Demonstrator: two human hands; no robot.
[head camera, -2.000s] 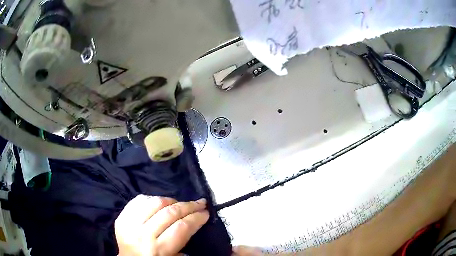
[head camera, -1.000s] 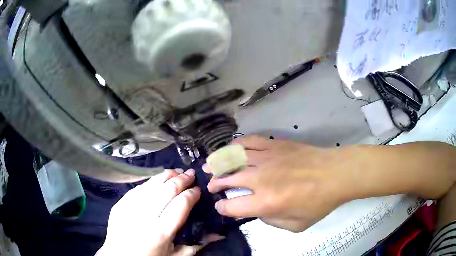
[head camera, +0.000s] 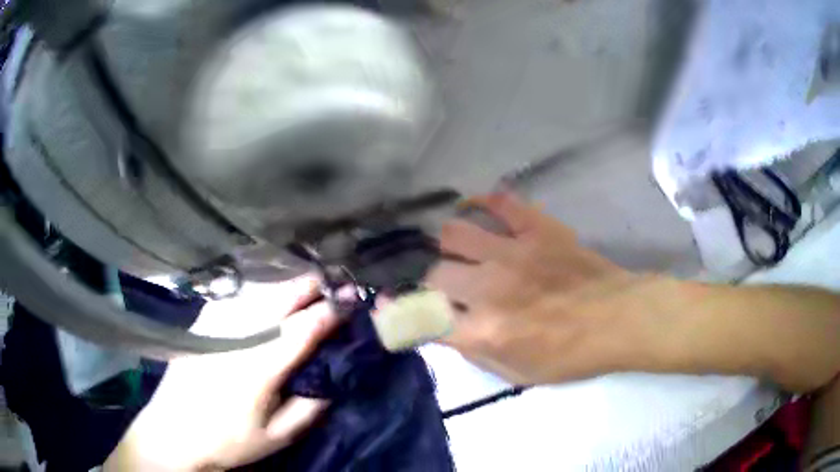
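The dark navy garment (head camera: 368, 396) lies on the machine bed, below and left of the machine head (head camera: 543, 74), and the frame is blurred. My left hand (head camera: 230, 378) rests on the cloth with its fingertips close to the needle area, thumb and fingers pinching a fold of it. My right hand (head camera: 516, 286) lies on the right of the needle area, fingers bent towards the cloth edge. Its fingertips are partly hidden behind the cream tension knob (head camera: 414, 320). The needle and presser foot cannot be made out clearly.
A large white knob (head camera: 313, 101) fills the upper left. A curved pale guard (head camera: 138, 334) crosses the left. White paper (head camera: 751, 92) hangs at the upper right above black-handled shears (head camera: 760, 217). A thread cone (head camera: 92, 346) stands at the left.
Since two seconds ago my right hand has come to the needle area and my left hand has moved up the cloth. Over the last second both hands have shifted upward, and the camera is closer.
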